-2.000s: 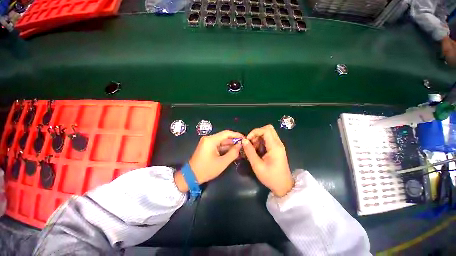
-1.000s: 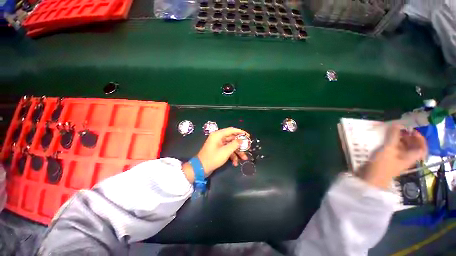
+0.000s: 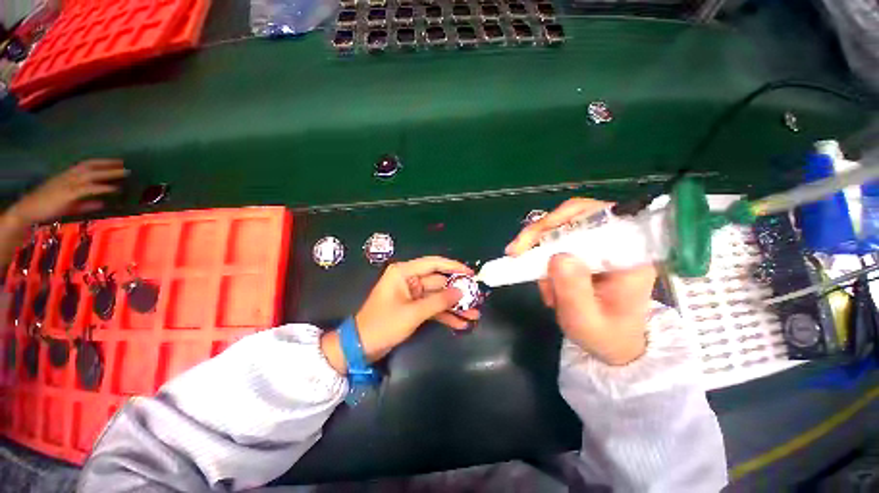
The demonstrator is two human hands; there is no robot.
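My left hand [image 3: 410, 303], with a blue strap at the wrist, holds a silver-white round module [image 3: 466, 292] between its fingers above the dark mat. My right hand [image 3: 602, 298] grips a fat white glue syringe [image 3: 617, 243] with a green cap and a hose. The syringe lies nearly level and its narrow tip points left, at the upper right edge of the module. Whether the tip touches the module cannot be told. Two more silver-white modules [image 3: 329, 252] [image 3: 380, 247] lie behind my left hand. Another [image 3: 536, 220] is partly hidden behind my right hand.
A red compartment tray [image 3: 258, 214] with black discs is at left. Another person's hand [image 3: 72, 200] reaches in behind it. Dark discs [image 3: 387, 166] and a module [image 3: 599, 113] lie on the green belt. A white parts sheet [image 3: 718, 327] is at right. A dark pocket tray [image 3: 448, 36] stands across the belt.
My right hand has come back from the right side with the glue syringe, its tip now at the module. My left hand still holds the module. Another person's hand has appeared at the left.
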